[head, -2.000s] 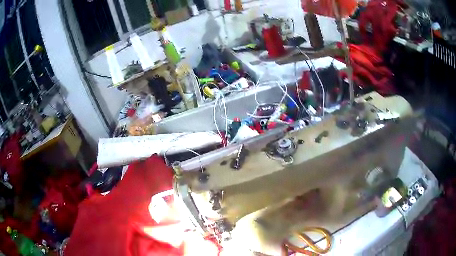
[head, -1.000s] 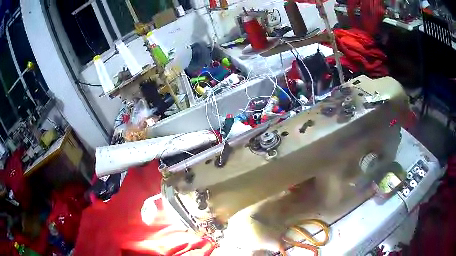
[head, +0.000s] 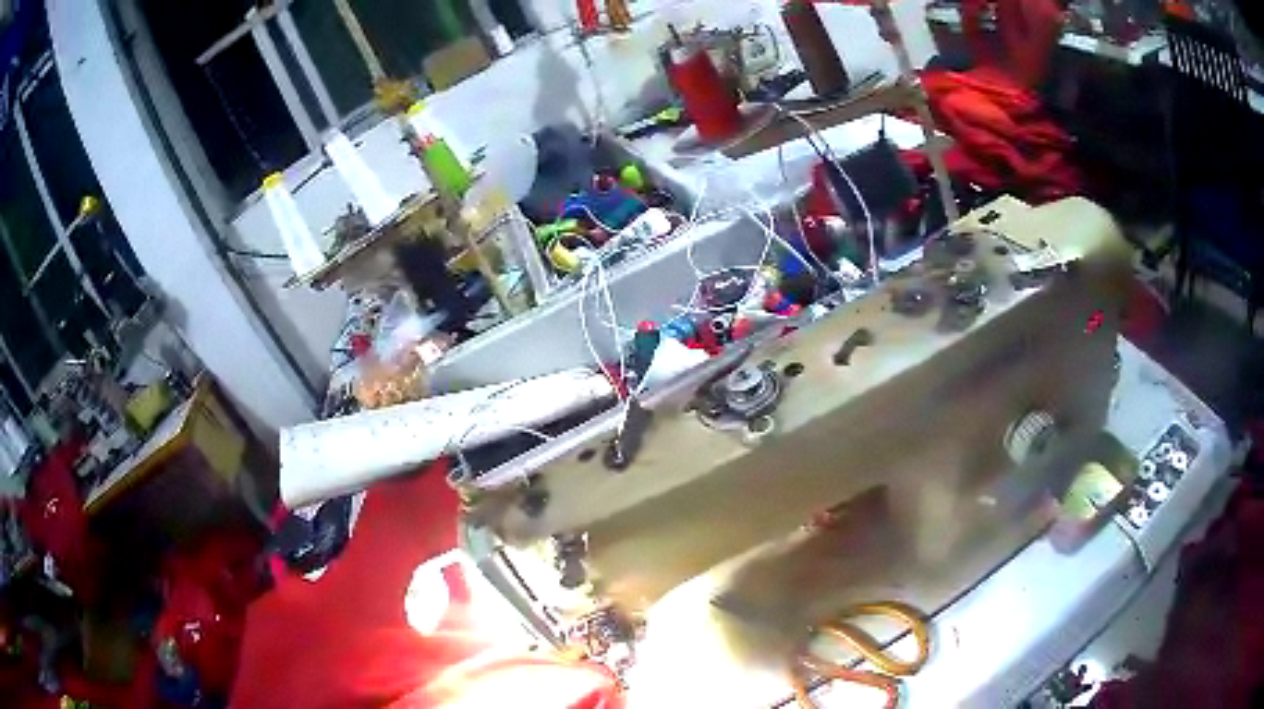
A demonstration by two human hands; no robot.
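A bright red garment piece lies left of the sewing machine and reaches to its needle end. The long beige, stained sewing machine stands across the view. Its presser foot and needle area is at the left end, washed out by lamp glare. Scissors with orange-yellow loop handles lie on the white bed at the bottom, in front of the machine arm. Neither of my hands is in the picture.
A white roll lies behind the machine. Behind it are a trough wall, small mixed spools and white thread cones. A red cone stands further back. A control panel is at the right. Red cloth heaps lie beyond.
The camera view has shifted, so the machine and trough sit further left than two seconds ago. The red cloth's folds near the needle look different. The scissors remain on the bed.
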